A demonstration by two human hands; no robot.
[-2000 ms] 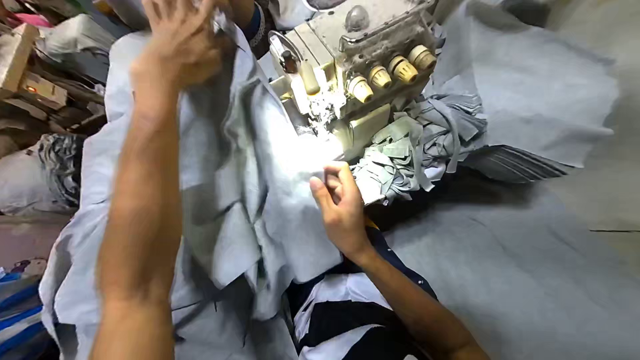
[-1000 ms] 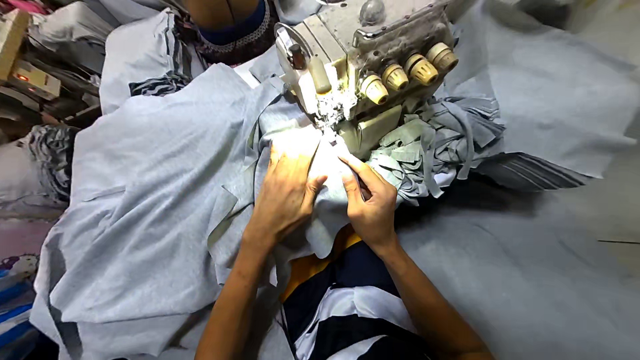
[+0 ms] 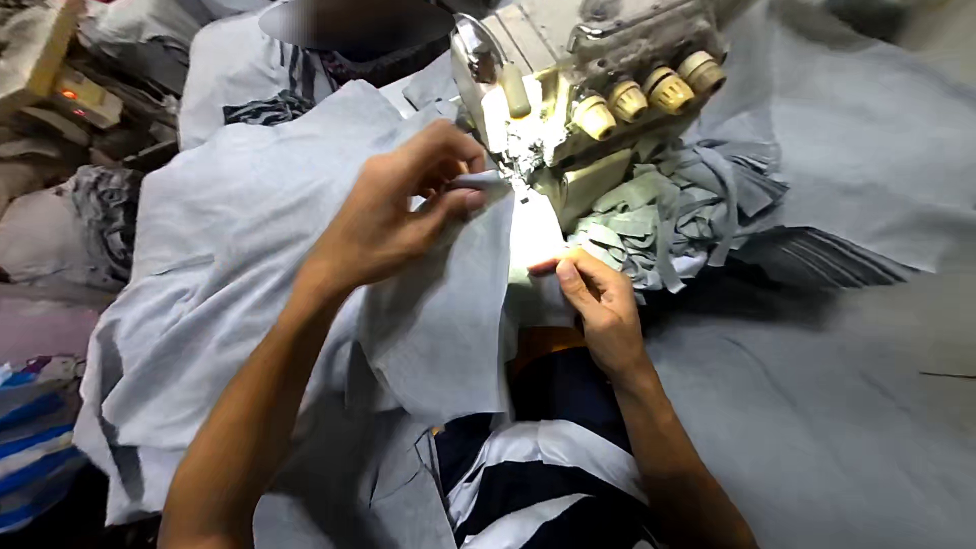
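Observation:
A lit overlock sewing machine [image 3: 534, 91] stands at the top centre, its needle area bright. My left hand [image 3: 412, 198] pinches a folded edge of pale grey fabric [image 3: 450, 328] just left of the presser foot. Below and right of the needle, my right hand [image 3: 598, 293] has thumb and forefinger closed at the edge of the brightly lit fabric piece; glare hides how much cloth lies between them. The grey fabric hangs from the machine toward my lap and spreads far to the left.
Small grey fabric strips [image 3: 663, 206] are heaped right of the machine, beside a fanned dark grey stack [image 3: 831, 255]. Cream tension knobs [image 3: 671, 90] line the machine's front. Large grey cloth [image 3: 801, 396] covers the right side. Bundled fabric [image 3: 107, 213] lies at left.
My left hand was at the upper left, then flat on the fabric by the needle; now it lifts a folded edge there. My right hand has moved slightly down from the needle area.

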